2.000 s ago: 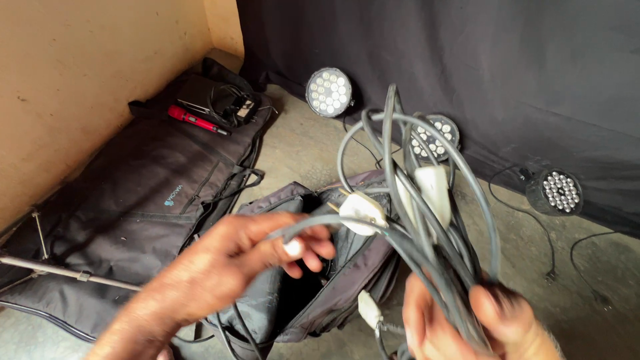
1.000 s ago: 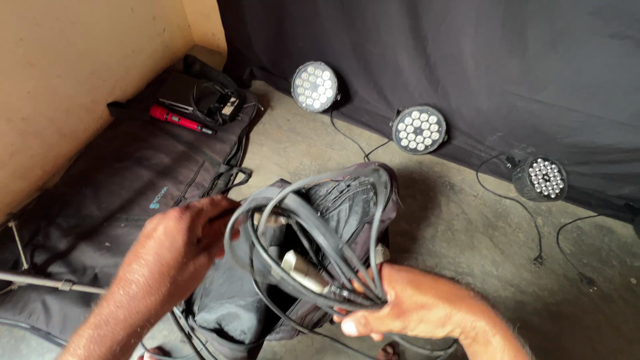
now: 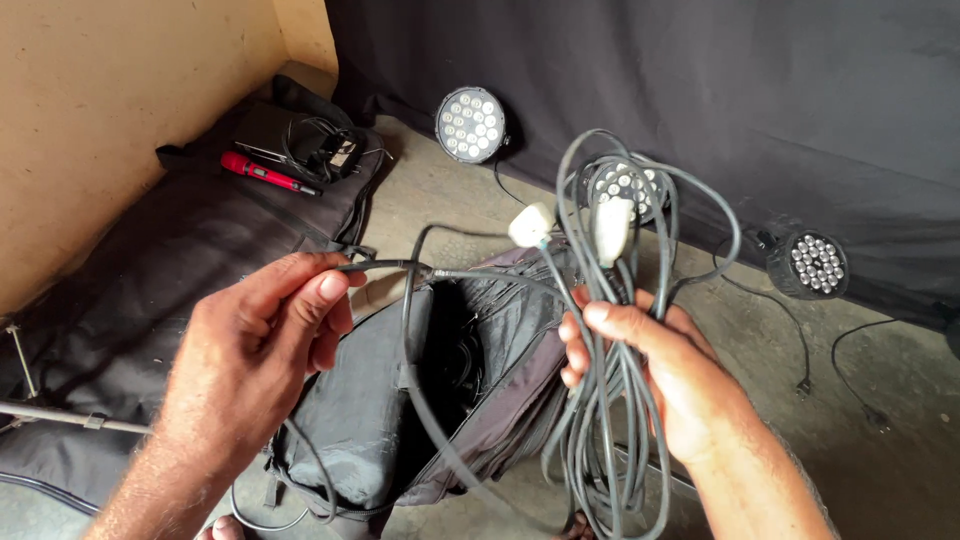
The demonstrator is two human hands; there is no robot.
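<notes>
My right hand point(image 3: 660, 352) grips a looped bundle of dark grey cable point(image 3: 607, 420) at mid-height, its coils standing out above and below the fist. A white plug point(image 3: 530, 225) and a longer white connector point(image 3: 613, 229) stick up from the bundle. Between thumb and fingers, my left hand point(image 3: 277, 322) pinches a black cable section point(image 3: 382, 264), left of the bundle. Beneath both hands an unzipped dark bag point(image 3: 345, 420) lies on the floor, with black cable point(image 3: 463, 360) inside it.
LED stage lights point(image 3: 471, 124) stand along a black curtain point(image 3: 712, 90). At left, a red microphone point(image 3: 262, 172) and a black device point(image 3: 262, 135) rest on a black padded case point(image 3: 172, 240). A metal rod point(image 3: 67, 415) and loose power leads point(image 3: 802, 337) lie lower down.
The bundle, shown over the bag one second ago, is now farther right and hangs more upright in my right hand. My left hand now pinches a cable section drawn out to the left.
</notes>
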